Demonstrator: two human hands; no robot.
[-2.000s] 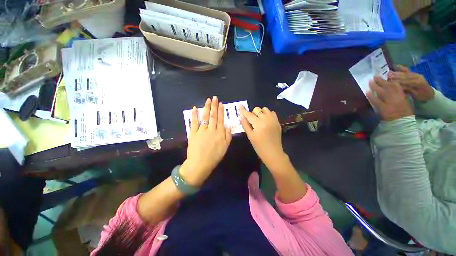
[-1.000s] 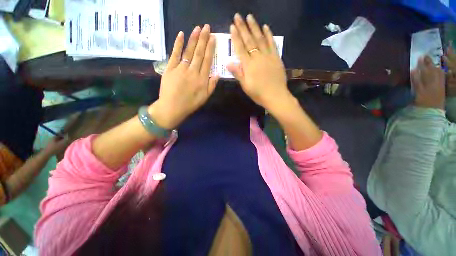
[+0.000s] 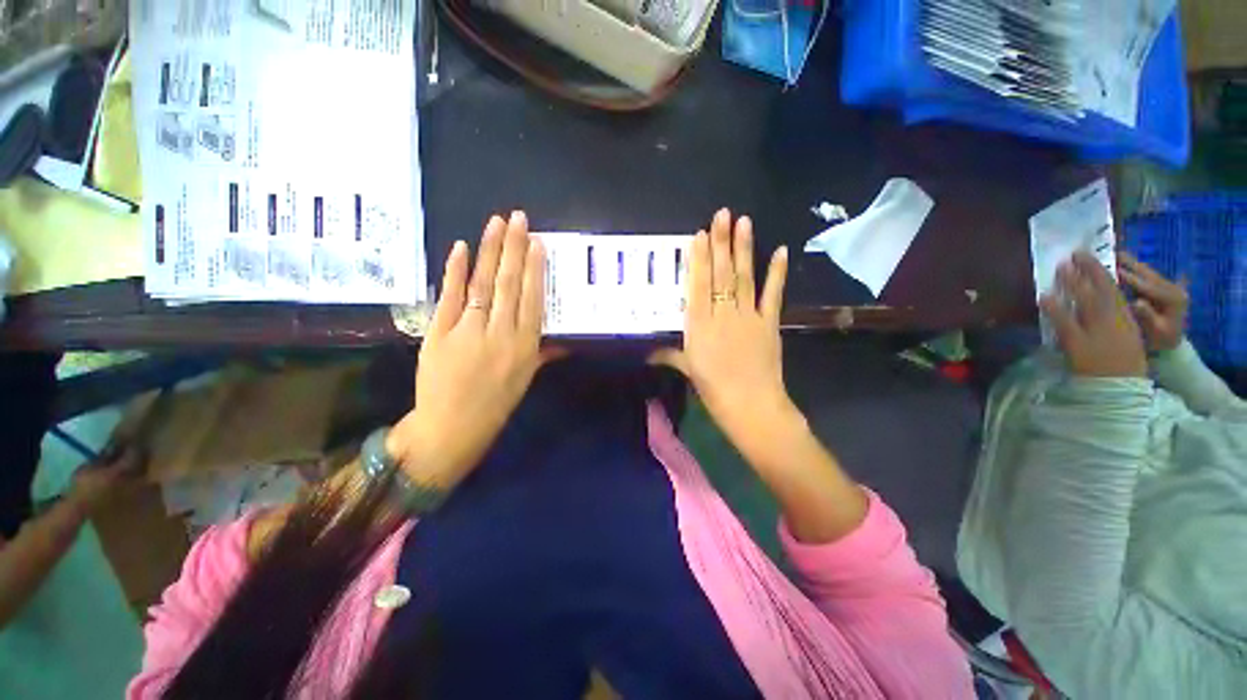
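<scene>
A folded instruction sheet (image 3: 615, 285) lies flat at the table's front edge as a wide strip, with a row of short dark bars on top. My left hand (image 3: 481, 321) lies flat over its left end, fingers extended. My right hand (image 3: 739, 321) lies flat over its right end, fingers extended and slightly apart. Both hands press on the sheet without gripping it. The ends of the strip are hidden under the fingers. A stack of unfolded sheets (image 3: 287, 151) lies to the left of my left hand.
A beige box (image 3: 615, 48) and a light-blue piece (image 3: 769, 41) stand beyond the hands. A blue tote (image 3: 875, 69) with folded leaflets is at the back right. Scrap paper (image 3: 882, 235) lies right. Another person's hands (image 3: 1094, 315) hold a sheet (image 3: 1074, 233) at far right. Yellow paper (image 3: 62, 239) lies left.
My hands have moved apart from the middle of the strip to its two ends, uncovering the row of bars. The camera view has shifted.
</scene>
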